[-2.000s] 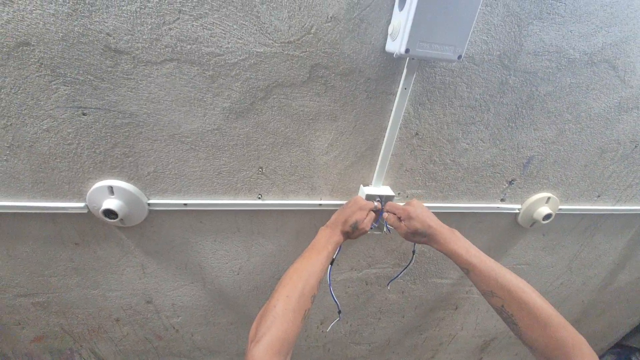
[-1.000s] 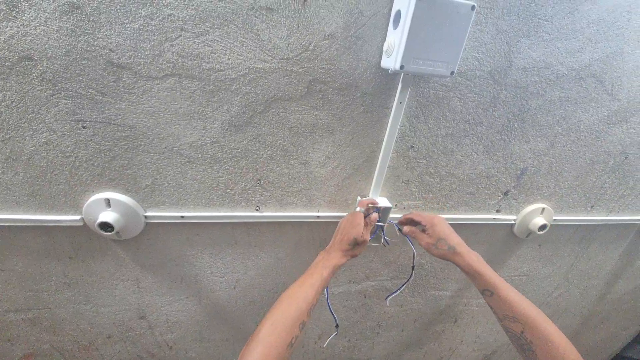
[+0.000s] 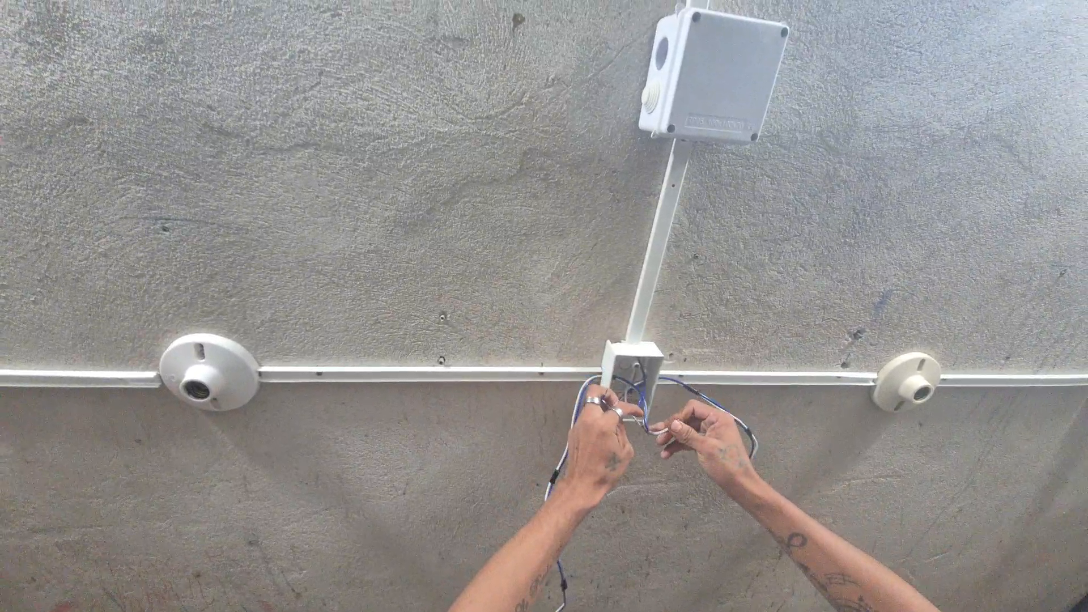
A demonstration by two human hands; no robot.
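Note:
An uncovered white electrical box point(image 3: 631, 350) is fixed to the rough wall where the trunking runs meet. Blue and white wires point(image 3: 643, 408) come out of its front. My left hand point(image 3: 602, 442), with rings on its fingers, pinches wires at the box's lower left edge. Just right of the box, my right hand point(image 3: 704, 438) grips a white wire end between thumb and fingers. One blue and white wire pair point(image 3: 554, 476) hangs down on the left, behind my left hand and forearm. A dark and white pair point(image 3: 722, 410) loops over behind my right hand.
A larger grey junction box point(image 3: 731, 76) sits above, joined by vertical white trunking point(image 3: 659, 246). Horizontal trunking point(image 3: 425, 374) crosses the wall. Round lampholders are mounted along it, a white one point(image 3: 234, 374) at left and a cream one point(image 3: 892, 382) at right.
My right hand has moved lower, beside the box's lower right, and holds a wire end. My left hand has dropped from the box's upper front, so more of its open inside shows.

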